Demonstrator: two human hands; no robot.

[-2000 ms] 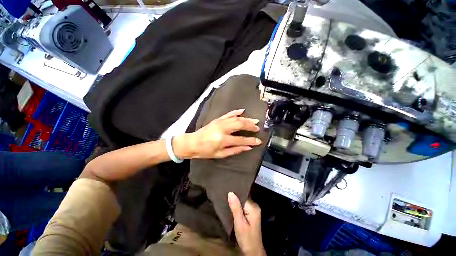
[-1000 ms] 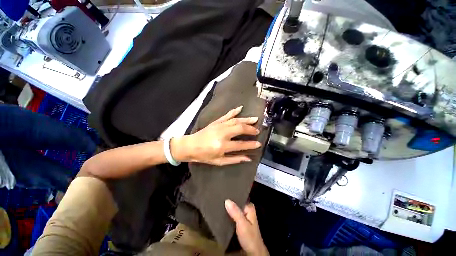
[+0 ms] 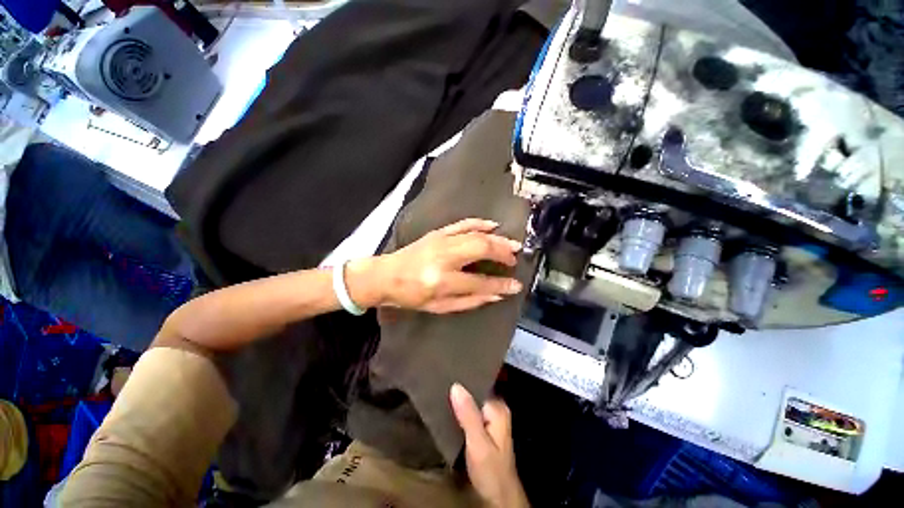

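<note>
A brown cut piece (image 3: 446,347) lies along the left end of the overlock machine (image 3: 694,129), its right edge at the dark needle area (image 3: 550,228). My left hand (image 3: 441,270) lies flat on the piece with fingers spread, fingertips close to the needle area. My right hand (image 3: 486,437) holds the piece's lower right edge, thumb on top and the other fingers mostly hidden under the cloth. The needle itself cannot be made out.
A large dark brown panel (image 3: 317,149) spreads over the table left of the machine. A lockstitch machine (image 3: 139,74) stands at the upper left. A small tool tray (image 3: 819,429) is at the right. A person's dark blue clothed leg (image 3: 84,253) shows at the left.
The upper end of the brown piece reaches further up past the needle area than at first. My hands are in nearly the same places. The dark blue clothed leg at the left has moved up and inward.
</note>
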